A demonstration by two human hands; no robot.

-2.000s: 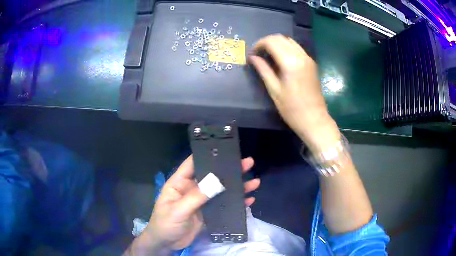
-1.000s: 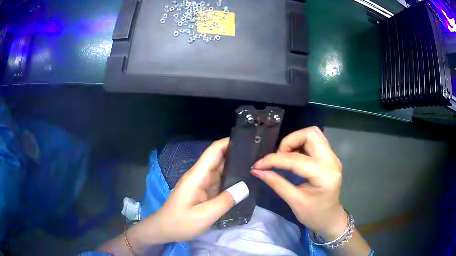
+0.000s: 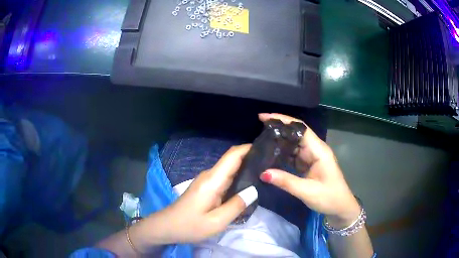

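A dark carrier plate [image 3: 259,164] is held over the lap, tilted, with two bright round fittings at its notched far end. My left hand [image 3: 211,196], with white tape on the thumb, grips its left side and lower part. My right hand [image 3: 314,171] holds its right side near the far end, thumb on the plate's face and fingers behind it. A small ring shows faintly on the plate below the fittings. Loose silvery nuts [image 3: 203,34] lie at the top of the black tray or lid [image 3: 216,65], partly on a yellow label [image 3: 240,21].
A row of thin black plates [image 3: 420,70] stands on the green bench [image 3: 345,85] at the right. Silver rails [image 3: 380,11] run behind at the top right. A person's blue sleeve or clothing [image 3: 40,161] is at the left.
My right hand went from above the lid to the plate with pinched fingers, then opened round its right side. The plate moved up-right and tilted. The lid shifted upward in view.
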